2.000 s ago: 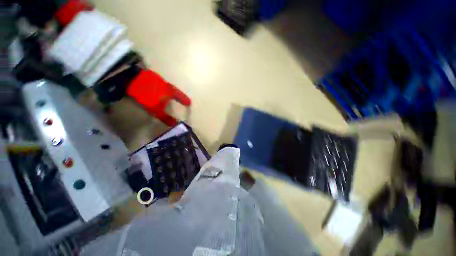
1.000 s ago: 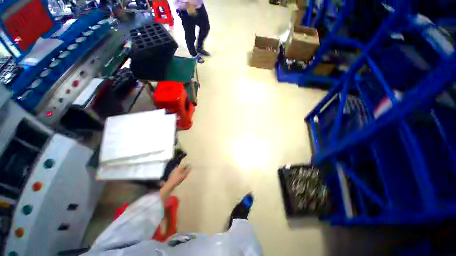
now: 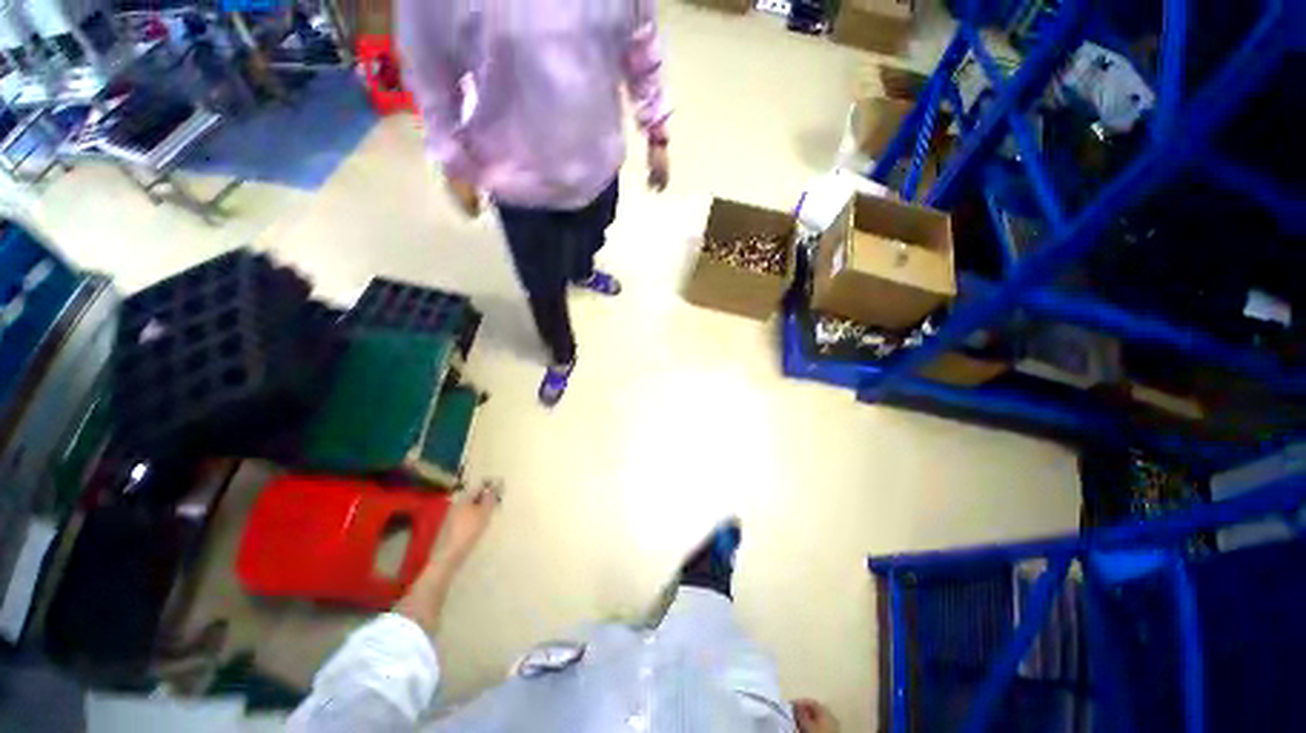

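My left hand (image 3: 456, 533) is at the lower left, beside the red stool's right edge. It is blurred, and I cannot tell if a small thing is at its fingertips. Only a bit of my right hand (image 3: 812, 716) shows at the bottom edge, right of my light coat; its fingers are not clear. A red plastic stool (image 3: 322, 537) stands on the left. Behind it, a green-topped stand (image 3: 375, 401) is beside stacked black compartment trays (image 3: 201, 337).
A person in a pink top (image 3: 552, 115) stands ahead, left of centre. Cardboard boxes (image 3: 884, 265) are at a blue rack (image 3: 1031, 322) on the right. A lower blue frame (image 3: 974, 551) is nearer. Machines line the left. My foot (image 3: 712, 556) is on the pale floor (image 3: 645, 415).
The view has moved forward along the aisle. The person, boxes and black trays appear larger and nearer. The white sheets have left the view, and a bit of my right hand now shows.
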